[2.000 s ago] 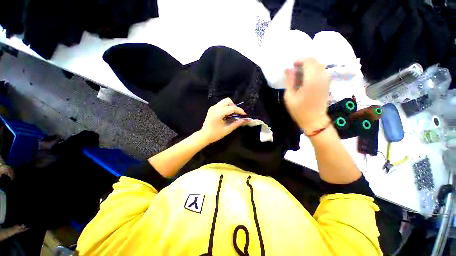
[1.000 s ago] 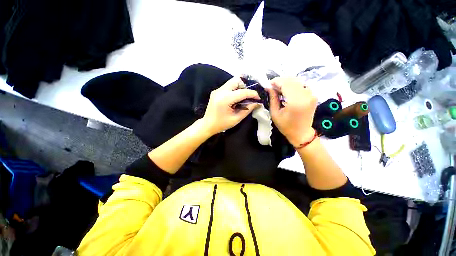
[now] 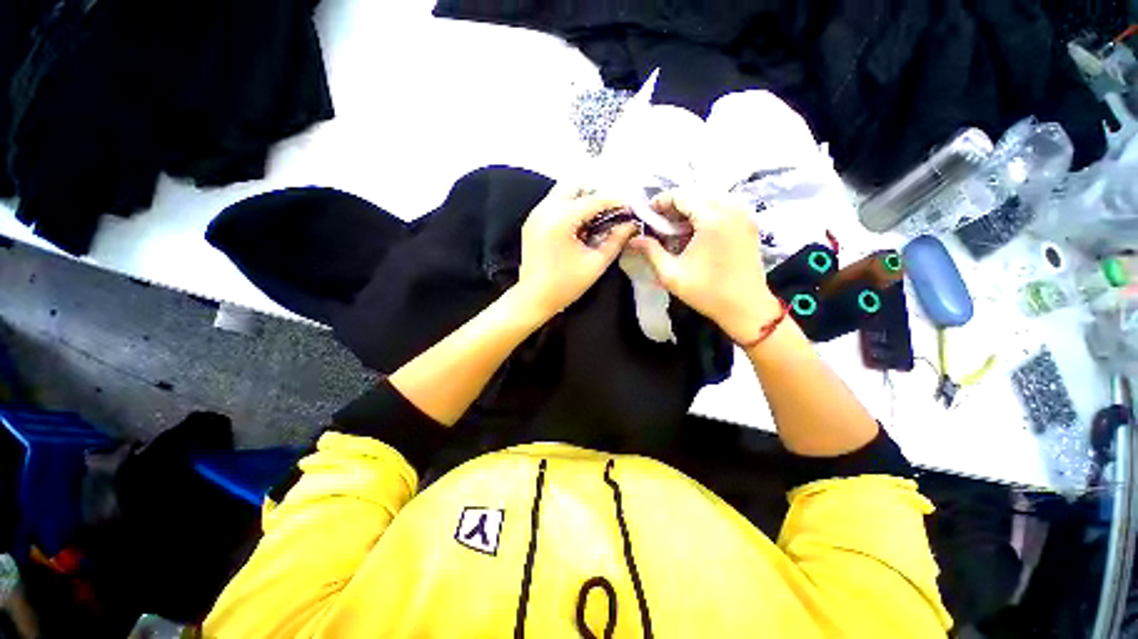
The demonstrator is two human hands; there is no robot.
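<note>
A black garment (image 3: 412,268) lies over my lap and the table edge, with a rounded lobe sticking out left. My left hand (image 3: 568,250) pinches its dark fabric edge beside a white pad (image 3: 651,302). The pad hangs down between my hands, its edge uneven. My right hand (image 3: 714,256) is close on the right, with thumb and fingertips together at the same spot. No needle or thread can be made out, so what my right fingertips hold is unclear.
White pads (image 3: 768,125) lie beyond the garment. Right of my right hand are thread cones (image 3: 820,318) with green rings, a blue oval case (image 3: 936,281), yellow-handled snips (image 3: 961,378) and a clear bottle (image 3: 926,179). Black garments (image 3: 162,100) lie at back left and back right.
My right hand came down from the outstretched position of two seconds ago to meet my left hand at the pad. Since one second ago, both hands have barely shifted.
</note>
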